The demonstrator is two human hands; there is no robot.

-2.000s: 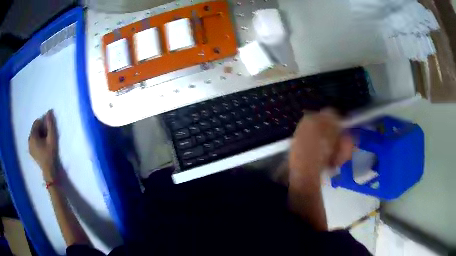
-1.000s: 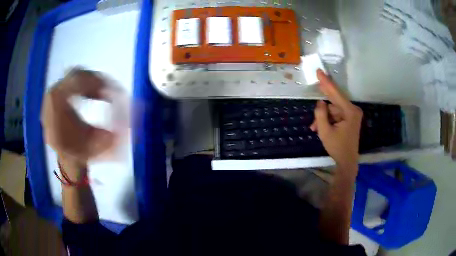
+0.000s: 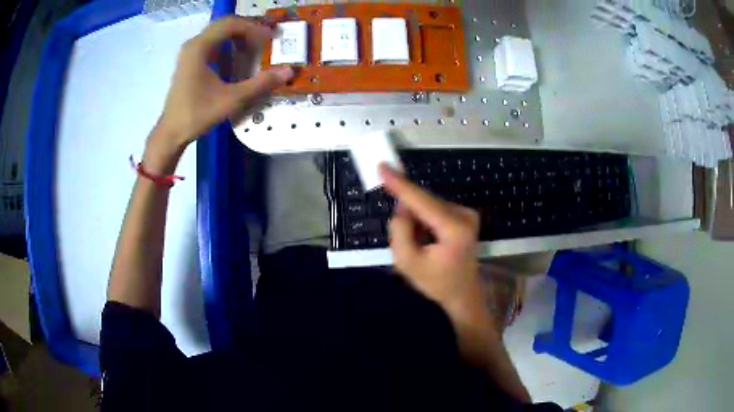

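Note:
An orange fixture [image 3: 445, 48] on the perforated table holds three white housings in a row; the left [image 3: 290, 43] and middle [image 3: 340, 40] ones show dark marks. My left hand [image 3: 211, 84] is at the fixture's left end, thumb and fingers spread around the left housing, which sits in its pocket; whether they touch it is unclear. My right hand [image 3: 439, 241] holds a loose, blurred white housing [image 3: 373, 158] at its fingertips above the keyboard's left end. Another small pile of white housings [image 3: 515, 63] lies right of the fixture.
A black keyboard [image 3: 531, 193] lies on a white-edged shelf [image 3: 515, 244]. A blue tray [image 3: 213, 241] with a white liner is at the left, a row of pieces at its top edge. Stacked white housings [image 3: 672, 72] are at the far right. A blue stool [image 3: 644, 322] stands below.
My left hand has moved from above the tray to the fixture's left end. My right hand has taken the loose housing from beside the fixture and moved left with it. The view has shifted slightly.

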